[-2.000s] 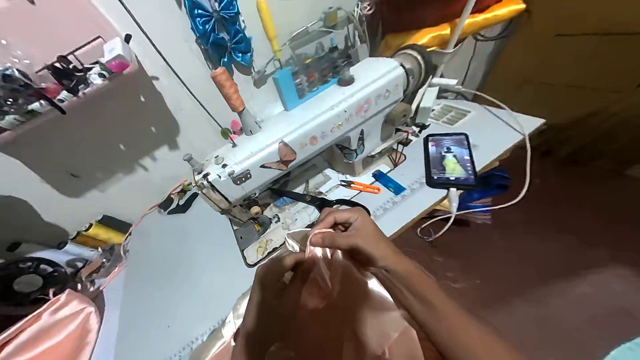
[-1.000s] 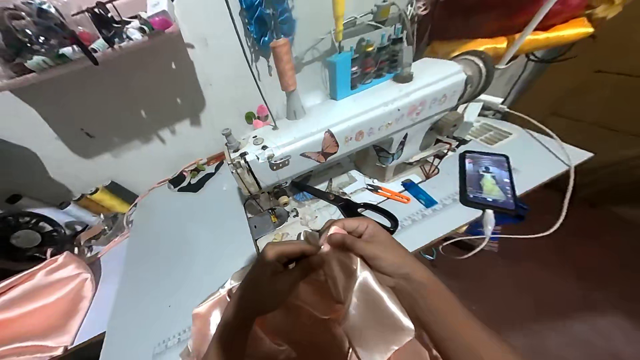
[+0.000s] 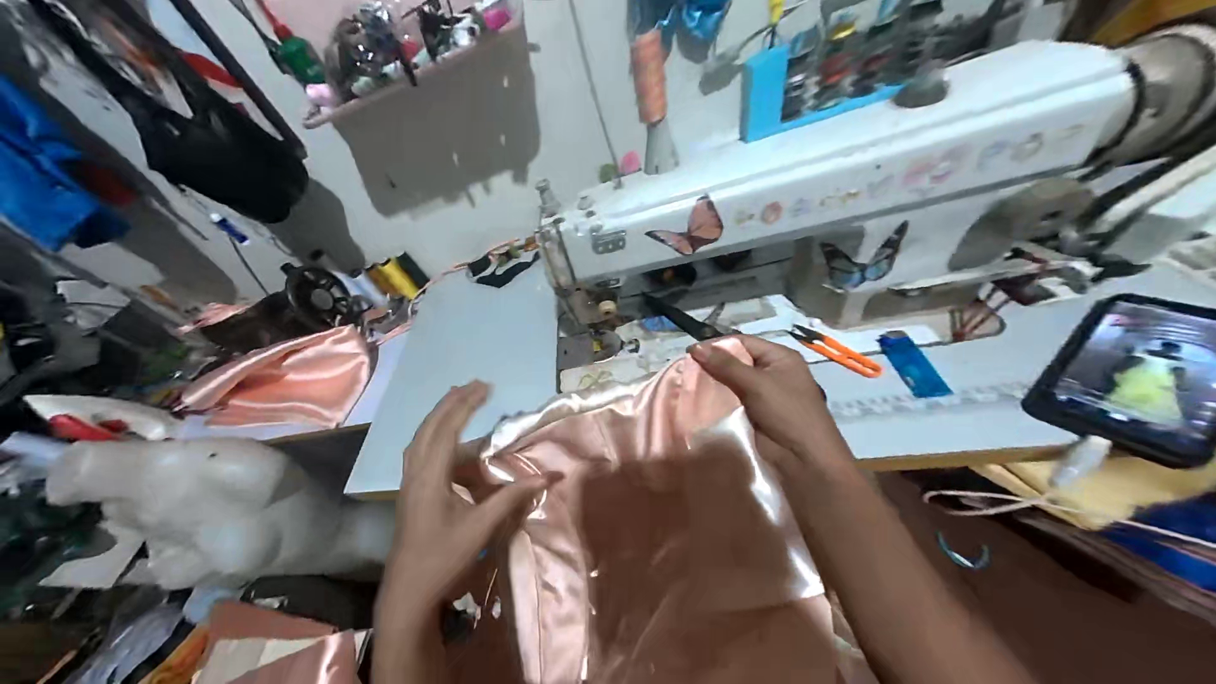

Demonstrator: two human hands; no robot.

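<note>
Peach satin fabric (image 3: 655, 494) with seams hangs in front of the sewing table. My right hand (image 3: 774, 399) pinches its top edge between thumb and fingers. My left hand (image 3: 456, 484) is at the fabric's left edge, thumb and fingers spread apart; whether the fingers behind touch the cloth is hard to tell. Just beyond the fabric stands a white sewing machine (image 3: 836, 180) with butterfly stickers. Black-bladed scissors (image 3: 679, 313) lie by its needle area, their handles hidden behind my right hand. Orange thread snips (image 3: 836, 351) and a small blue object (image 3: 914, 365) rest to the right.
A phone (image 3: 1130, 375) with a cable lies at the table's (image 3: 456, 361) right. More peach satin (image 3: 294, 380) lies at left, above a white mannequin torso (image 3: 228, 503). Thread cones (image 3: 394, 277) stand near the wall. A shelf (image 3: 437, 71) with small items hangs above.
My left hand has moved away from my right hand and its fingers have spread. The fabric's top edge is now stretched out in view. The view has shifted left.
</note>
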